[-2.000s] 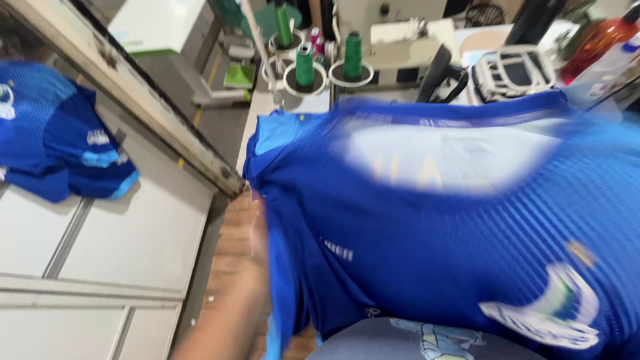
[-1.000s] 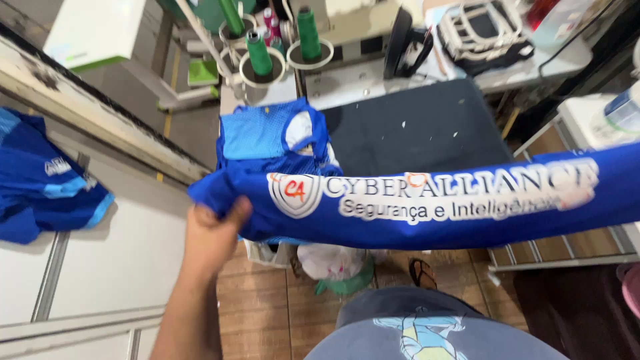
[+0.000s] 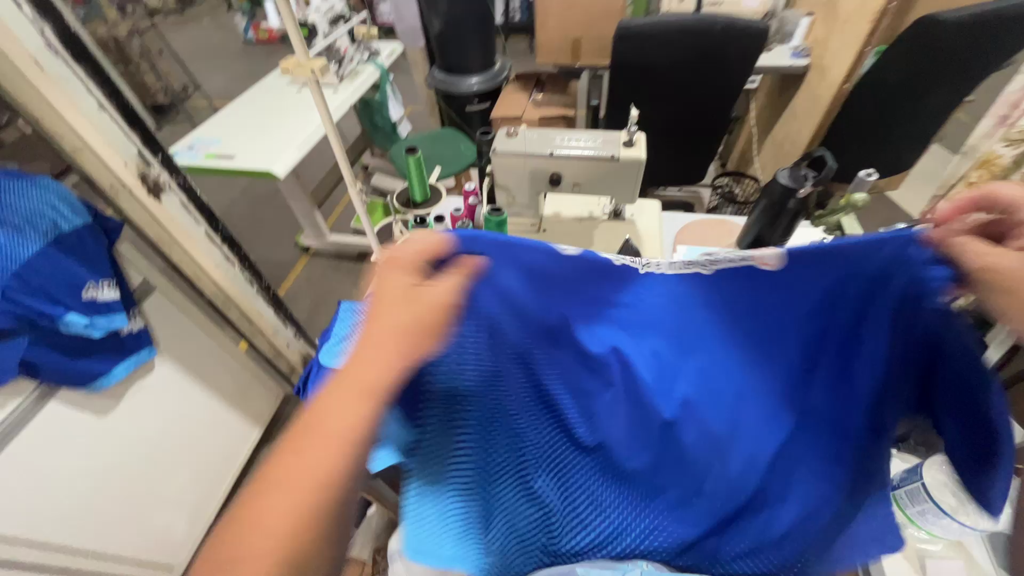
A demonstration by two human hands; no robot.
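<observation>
A blue jersey (image 3: 656,376) with a lighter blue patterned side hangs spread between both hands. My left hand (image 3: 424,288) grips its upper left edge, and my right hand (image 3: 984,248) pinches the upper right edge near the frame's border. Along the top edge, a white printed strip (image 3: 704,261) with writing is folded partly out of sight. Behind my left forearm lies more blue fabric (image 3: 340,328), mostly hidden. Another blue jersey (image 3: 64,296) lies at the far left over a white panel.
Beyond the jersey stands a cream sewing machine (image 3: 568,168), with thread spools (image 3: 416,176) to its left. A black bottle (image 3: 776,204) stands to the right, and a white container (image 3: 936,496) at lower right. Black chairs (image 3: 684,96) and a white table (image 3: 280,128) are farther back.
The jersey, a narrow folded band one second ago, now hangs open as a wide sheet. My right hand has come into view holding its right side. The view has tilted up.
</observation>
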